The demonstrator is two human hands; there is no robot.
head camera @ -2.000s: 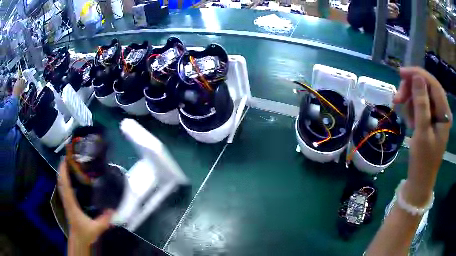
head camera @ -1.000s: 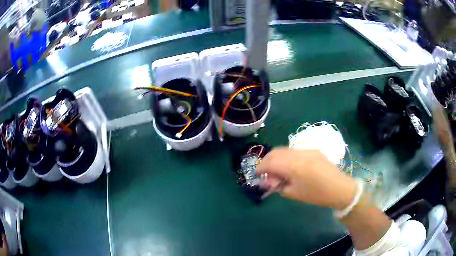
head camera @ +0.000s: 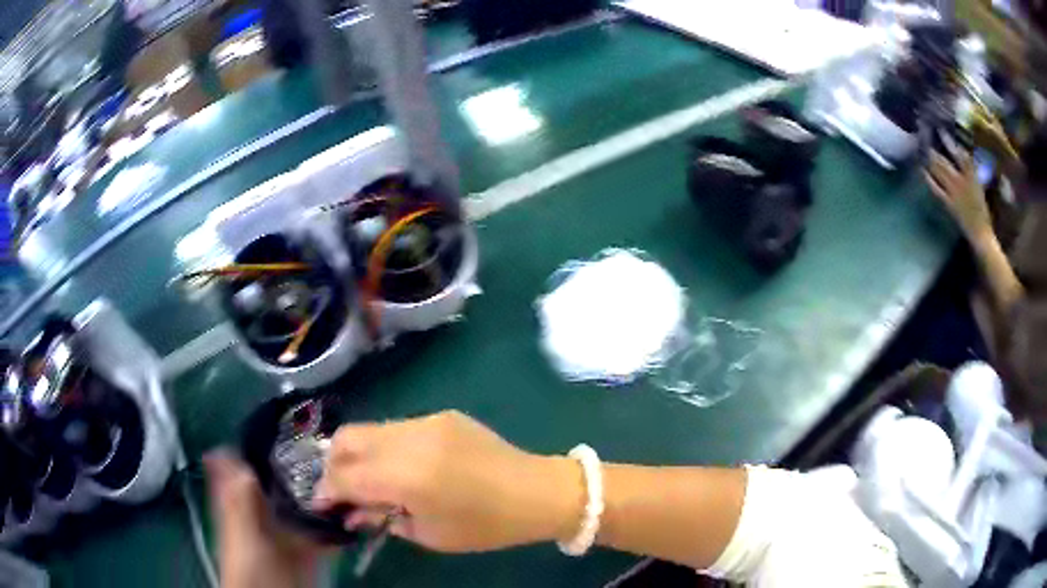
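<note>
My right hand (head camera: 442, 482) has its fingers on the circuit board (head camera: 301, 459) of a black camera head (head camera: 268, 431). A thin silver tool (head camera: 370, 549) sticks out below its fingers. My left hand (head camera: 255, 534) is blurred and holds the head from its left and lower side. Behind them stand two white base housings with black interiors, a left one (head camera: 287, 365) and a right one (head camera: 442, 308), with loose orange and yellow leads. Where the head meets my left palm is hidden.
A white tangled coil (head camera: 612, 316) lies right of the bases. Black spare heads (head camera: 752, 190) stand farther right. Finished-looking camera units (head camera: 115, 425) line the left. A grey post (head camera: 413, 103) rises behind. White housings (head camera: 918, 454) lie beyond the right edge. Another person's hand (head camera: 962, 195) is at right.
The view has swung right. My right hand has stayed at the camera head, and my left hand has come in from the left and taken hold of it.
</note>
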